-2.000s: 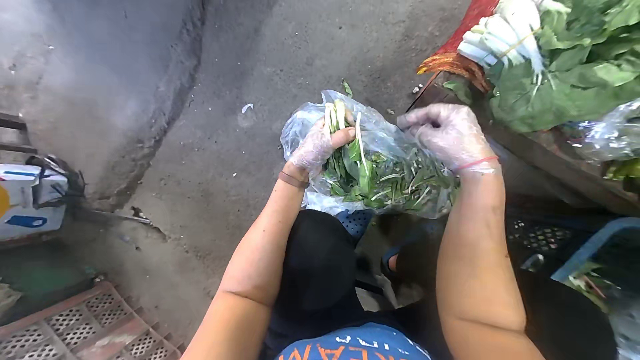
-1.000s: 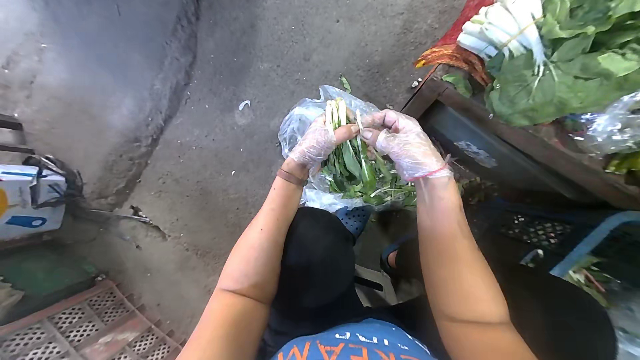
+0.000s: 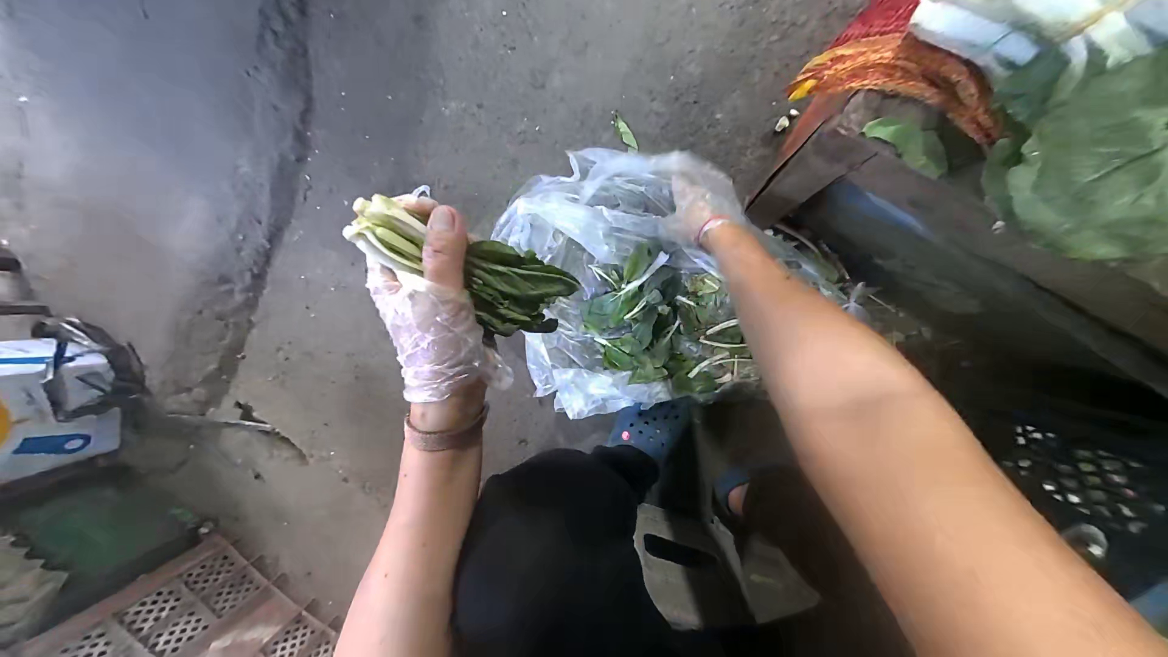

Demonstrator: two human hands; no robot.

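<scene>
My left hand (image 3: 433, 301), in a thin clear plastic glove with the thumb bare, grips a bunch of leafy greens (image 3: 516, 283), pale stem ends pointing up and left. To its right lies an open clear plastic bag (image 3: 584, 205) with loose green leaves and stems (image 3: 648, 319) in it. My right hand (image 3: 698, 201), blurred, is at the bag's upper right part, behind or under the film; whether its fingers grip the plastic I cannot tell.
A wooden-edged stand (image 3: 976, 219) at right holds large leafy greens (image 3: 1095, 155) beside red-orange netting (image 3: 912, 73). A plastic crate (image 3: 173, 607) is at lower left, with a white and blue box (image 3: 55, 411) above it. A loose leaf (image 3: 625, 133) lies on the concrete floor.
My left hand has moved left, away from over the bag, with the greens in it. My right hand has left the stems near my left hand and moved to the bag's upper right.
</scene>
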